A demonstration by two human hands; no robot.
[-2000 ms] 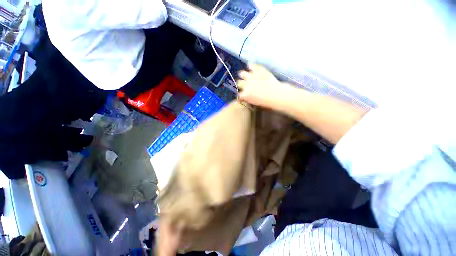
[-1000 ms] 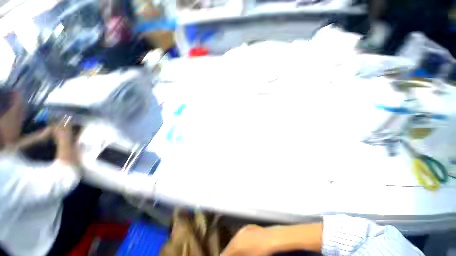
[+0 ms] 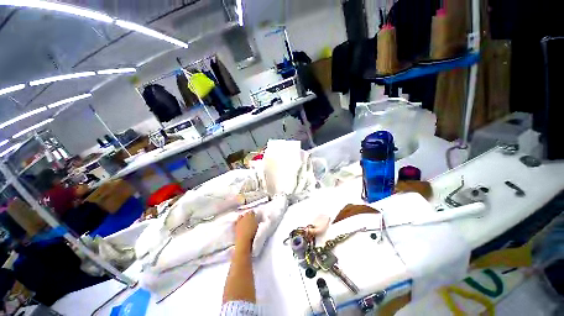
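A heap of off-white garments (image 3: 204, 216) lies on the white table beyond the sewing machine. My left hand (image 3: 247, 227) reaches forward from the bottom edge, its fingers curled on the cloth of this heap. The forearm ends in a striped sleeve. My right hand is out of the picture. The brown cloth is not in view.
The white machine head (image 3: 365, 265) bears a key bunch (image 3: 328, 258) at lower right. A blue bottle (image 3: 378, 166) stands behind it. Yellow and green handles (image 3: 467, 302) show at the bottom right. Thread cones (image 3: 386, 52) stand on a rack above.
The view has swung up from the floor and brown cloth, across the table, to the machine and pale heap. The hand that was at the brown cloth is no longer seen there.
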